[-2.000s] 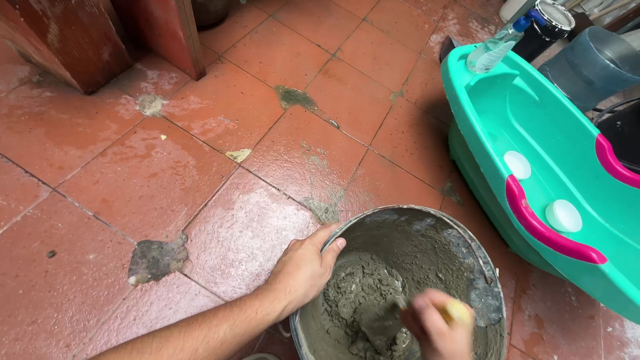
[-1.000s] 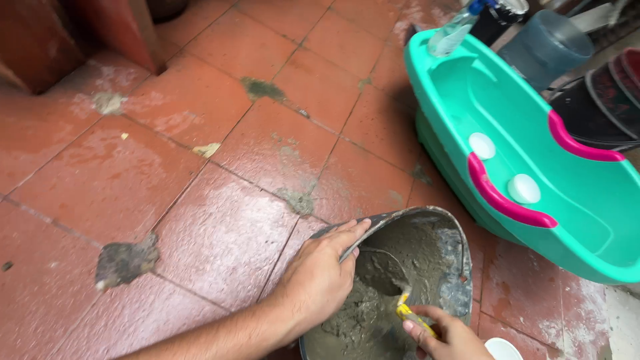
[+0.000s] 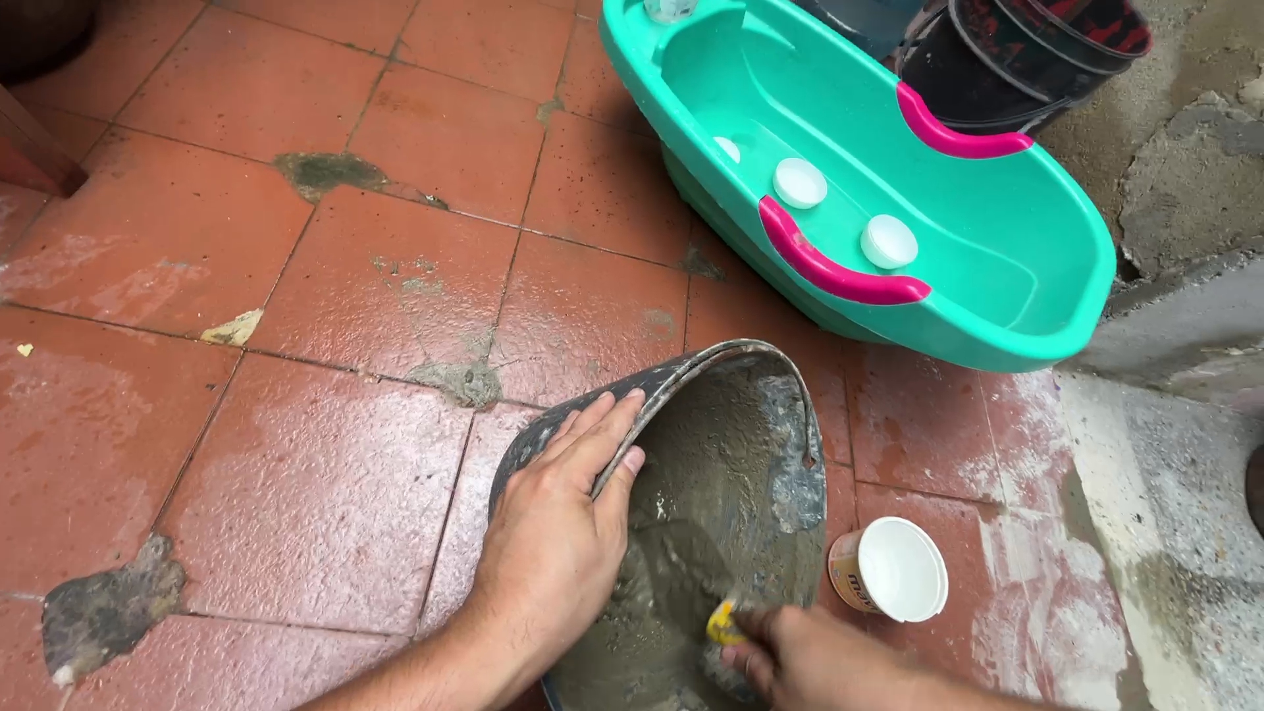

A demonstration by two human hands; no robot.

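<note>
A dark bucket [image 3: 790, 484] stands tilted at the bottom centre, its inner wall smeared with grey. Wet mortar [image 3: 652, 592] lies inside it. My left hand [image 3: 563, 523] grips the bucket's left rim, thumb on the inside and fingers over the outside. In my right hand [image 3: 800, 642] is a trowel with a yellow handle [image 3: 724, 622]; it reaches into the bucket, and its blade is mostly hidden by the mortar. Just right of the bucket a white plastic tub [image 3: 904, 570] with a printed side stands on the tiles.
A green plastic baby bathtub [image 3: 1047, 341] with pink grips holds several white cups [image 3: 800, 184]. Behind it stands a black bucket [image 3: 1007, 69]. Red floor tiles [image 3: 316, 474] with grey patches spread to the left. A concrete ledge [image 3: 1165, 533] runs along the right.
The bucket, upright two seconds ago, now leans over, with my left hand further round its rim. My right hand has stayed on the trowel. The view has shifted right.
</note>
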